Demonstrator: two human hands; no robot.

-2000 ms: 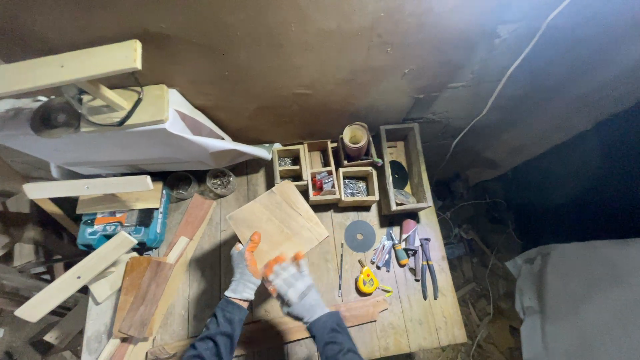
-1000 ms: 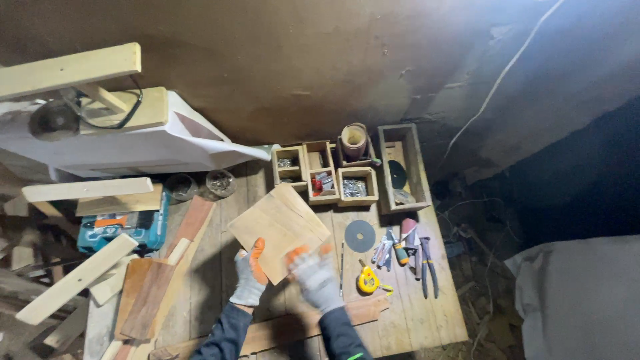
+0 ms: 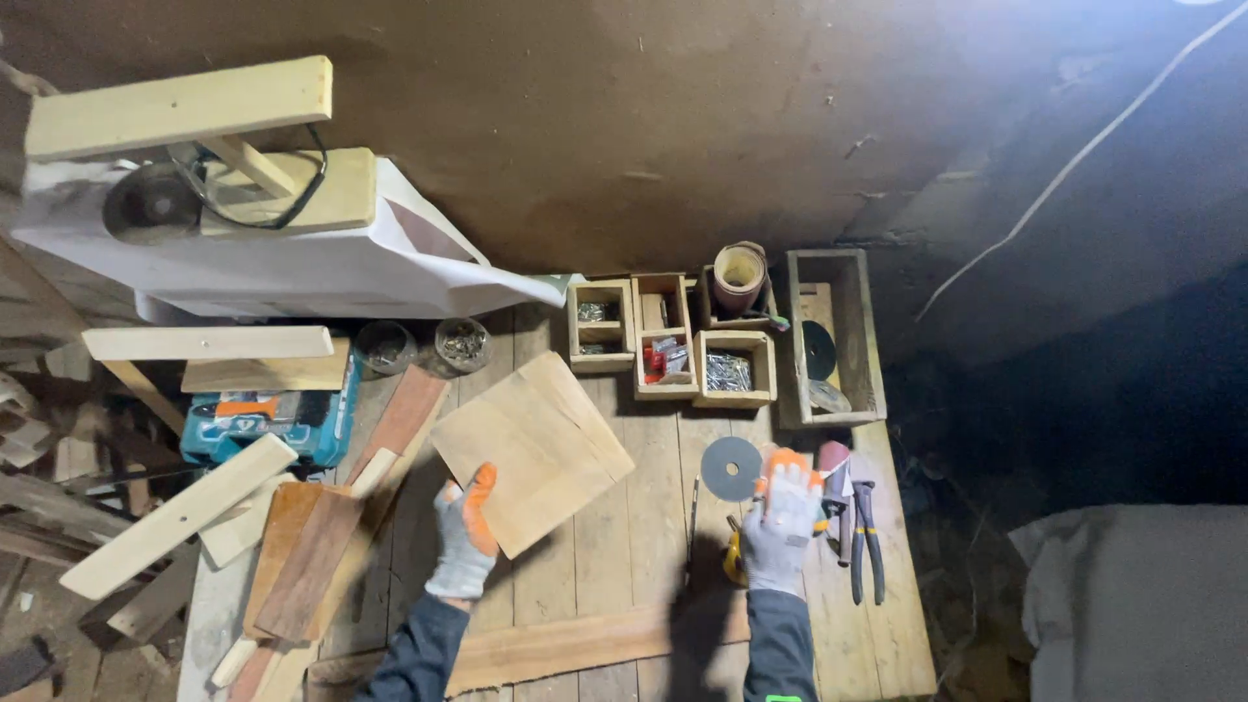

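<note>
My left hand (image 3: 466,531), in a grey glove with orange fingertips, grips the lower left edge of a square wooden board (image 3: 534,453), thumb on its face. My right hand (image 3: 783,517), gloved alike, is over the tools at the right, fingers pointing away from me; whether it touches one cannot be told. Beside its fingers lies a grey abrasive disc (image 3: 731,469). A yellow tape measure (image 3: 734,558) is partly hidden by this hand. Right of it are a tool with a dark red end (image 3: 834,458) and end-cutting pincers (image 3: 865,546) with dark handles. A thin dark rod (image 3: 693,517) lies to the left.
Small wooden boxes (image 3: 736,398) of screws and fittings stand at the back, beside a long wooden box (image 3: 875,341) with discs. Two jars (image 3: 462,345), a teal tool case (image 3: 327,439) and wood strips (image 3: 312,575) are at the left. A long board (image 3: 585,648) lies near me.
My right hand has left the wooden board and moved right, over the tools. My left hand still holds the board.
</note>
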